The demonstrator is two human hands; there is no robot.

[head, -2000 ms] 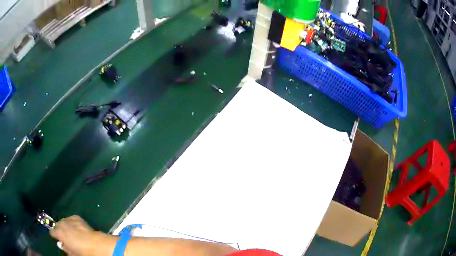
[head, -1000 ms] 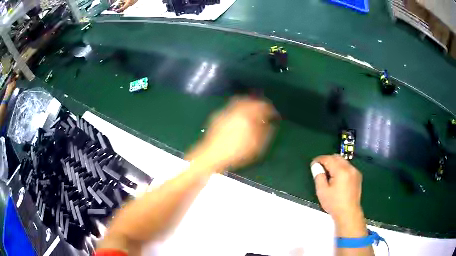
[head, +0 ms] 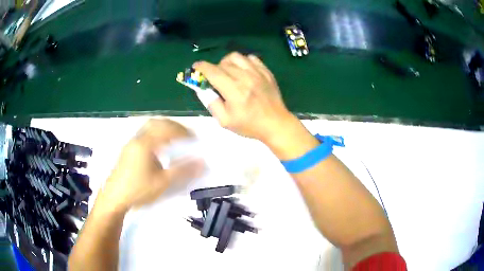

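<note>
My right hand, with white wrap on the thumb and a blue wrist strap, holds a circuit board by its end over the green belt. The board shows yellow, white and blue parts. My left hand is blurred over the white sheet, fingers apart, with no part clearly seen in it. A small pile of black plug-end covers lies on the sheet in front of me.
A heap of black housing parts is at the left. Another circuit board lies on the green belt, with dark cords and a board at the upper right. The belt's edge runs across behind the sheet.
The view has shifted toward the sheet and pile. My right hand now holds a board in clear view. My left hand has come back from over the belt to above the sheet.
</note>
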